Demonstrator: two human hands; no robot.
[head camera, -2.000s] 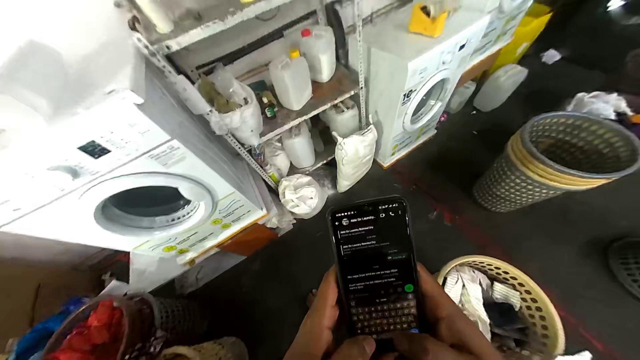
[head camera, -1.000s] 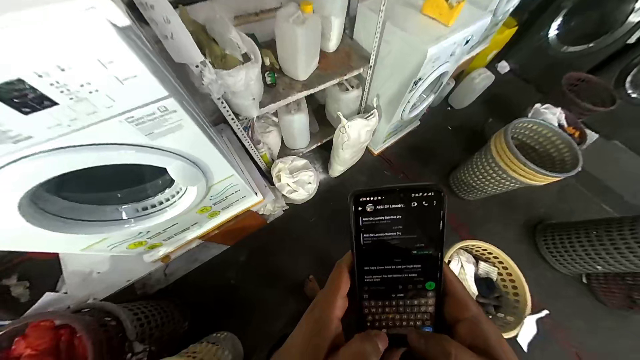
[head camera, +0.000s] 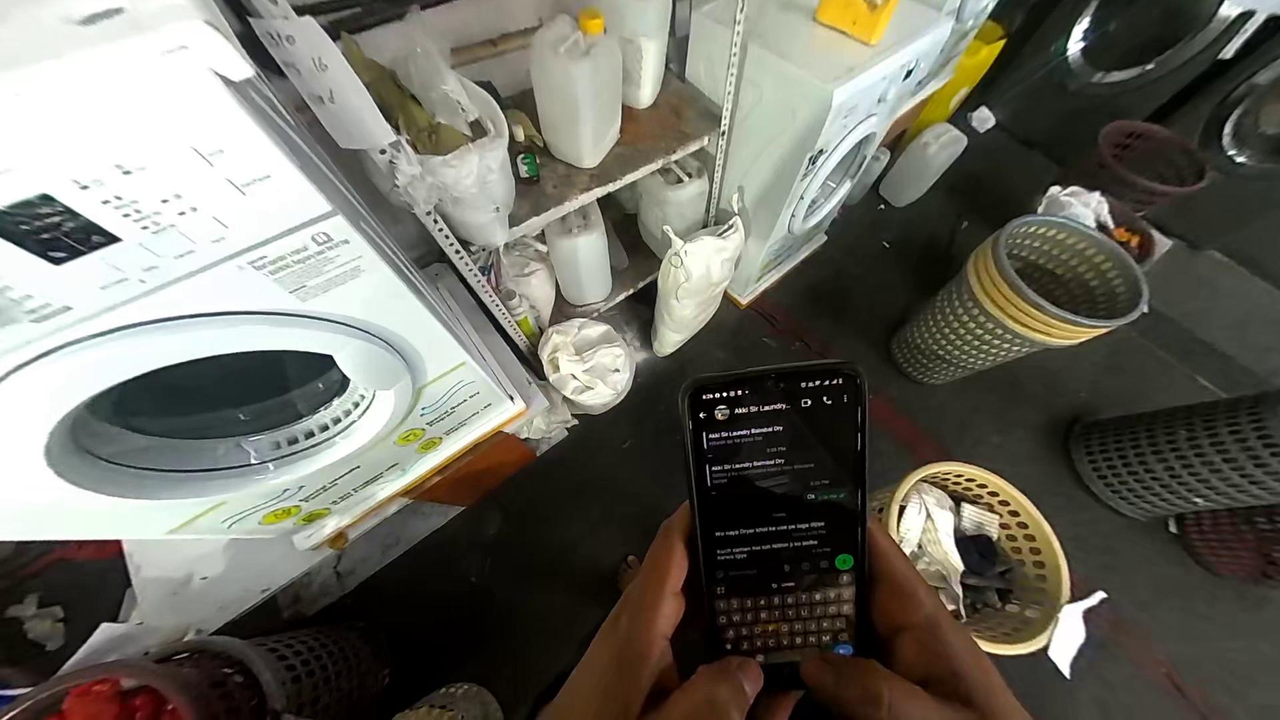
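Note:
A black smartphone (head camera: 778, 500) stands upright in portrait in front of me, its screen lit with a dark chat page and an on-screen keyboard. My left hand (head camera: 650, 640) grips its left edge, the thumb over the lower keyboard. On the right edge is my right hand (head camera: 915, 640), its thumb also low by the keyboard. The fingers behind the phone are hidden. Just beyond my right hand sits a cream plastic laundry basket (head camera: 1055, 560) with white and dark clothes (head camera: 940, 540) in it.
A white front-loading machine (head camera: 230, 300) fills the left. Behind are a metal shelf (head camera: 620, 165) with plastic jerrycans (head camera: 578, 95), a white sack (head camera: 697, 285) on the floor and another white machine (head camera: 850, 120). Stacked baskets (head camera: 1010, 300) stand right; a basket of red cloth (head camera: 190, 690) is lower left.
The view has shifted, bringing the left machine nearer and showing more dark machines at the upper right. Both hands still hold the phone, thumbs low on it.

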